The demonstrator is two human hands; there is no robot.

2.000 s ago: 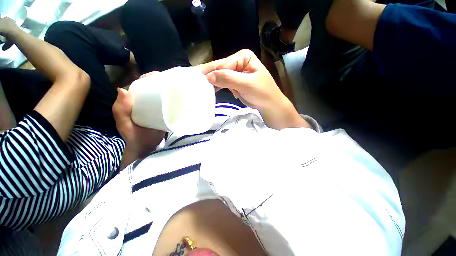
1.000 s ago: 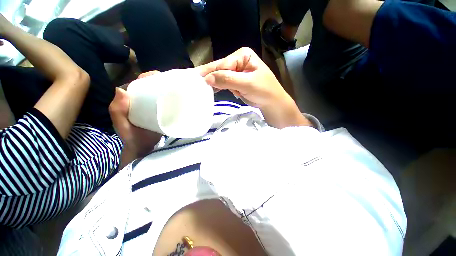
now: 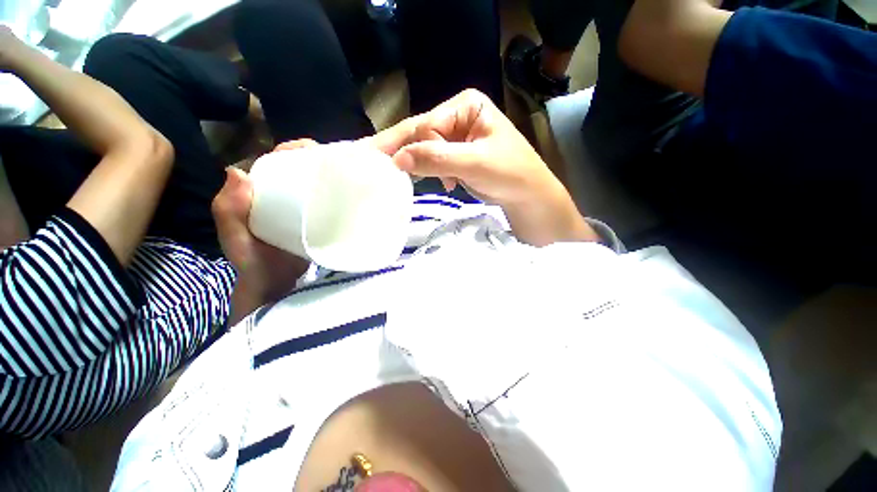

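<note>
A white, smooth, hollow plastic housing [image 3: 279, 204] is held over my lap, its open end turned to the right and towards me. My left hand [image 3: 240, 223] grips it from the left side, the thumb on its outer wall; the other fingers are mostly hidden behind it. My right hand [image 3: 471, 154] is at the upper right of the rim, thumb and forefinger closed together at the edge. Whether a thin tool or strip is between these fingers cannot be told. The inside of the housing is washed out by glare.
A person in a striped top [image 3: 67, 298] sits close on my left, forearm reaching to a glossy clear-and-white heap [image 3: 38, 58] at the upper left. A person in dark blue [image 3: 789, 106] sits on the right. A small bottle cap [image 3: 381, 8] shows at the top edge.
The housing has turned slightly in my hands, so its open end faces me more. My right hand stays at the rim with small finger shifts.
</note>
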